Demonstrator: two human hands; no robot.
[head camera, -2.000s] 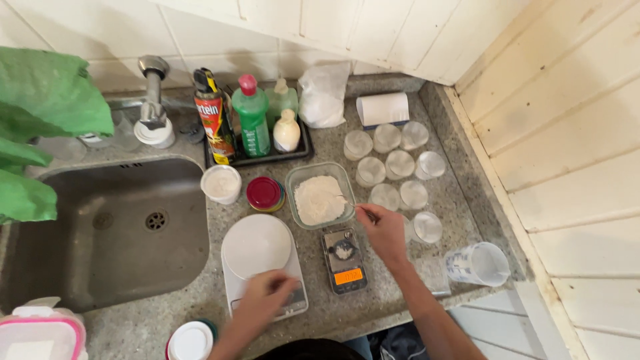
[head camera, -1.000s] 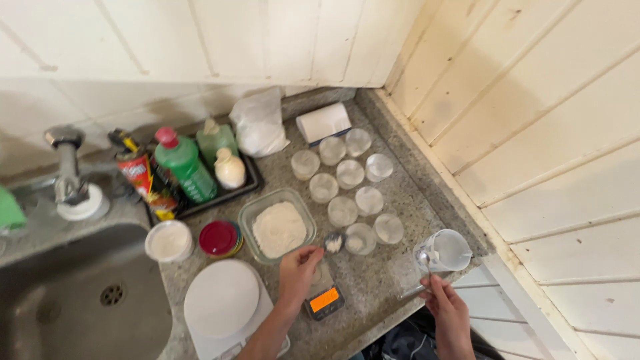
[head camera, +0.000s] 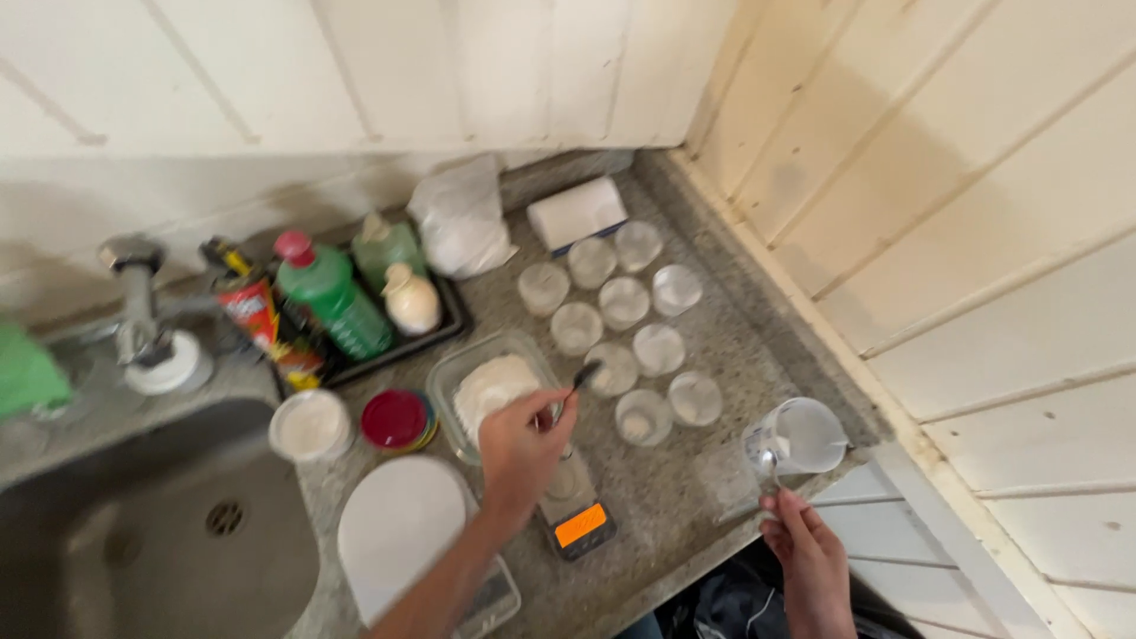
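My left hand (head camera: 528, 457) reaches over the front of a glass container of white powder (head camera: 497, 386), holding a small dark spoon (head camera: 586, 374) by its handle. The spoon's head is above or beside a clear cup (head camera: 611, 369); its contents are too blurred to tell. Under and right of that hand lies a pocket scale (head camera: 572, 497) with an orange display. My right hand (head camera: 803, 537) grips a metal spoon (head camera: 769, 470) at the near side of a tilted translucent plastic cup (head camera: 803, 437). Several clear cups (head camera: 624, 303) stand in rows, at least one with white powder at its bottom.
A round-topped kitchen scale (head camera: 404, 532), a tub of white powder (head camera: 311, 426) and red-topped lids (head camera: 395, 420) stand by the sink (head camera: 177, 532). Behind are a black tray (head camera: 457, 319) of bottles, a white plastic bag (head camera: 461, 217) and a white roll (head camera: 577, 213). Plank walls border the counter.
My left hand has moved from the kitchen scale to the small scale and cups, now with the dark spoon. My right hand has moved from the powder container to the plastic cup. The view has shifted right.
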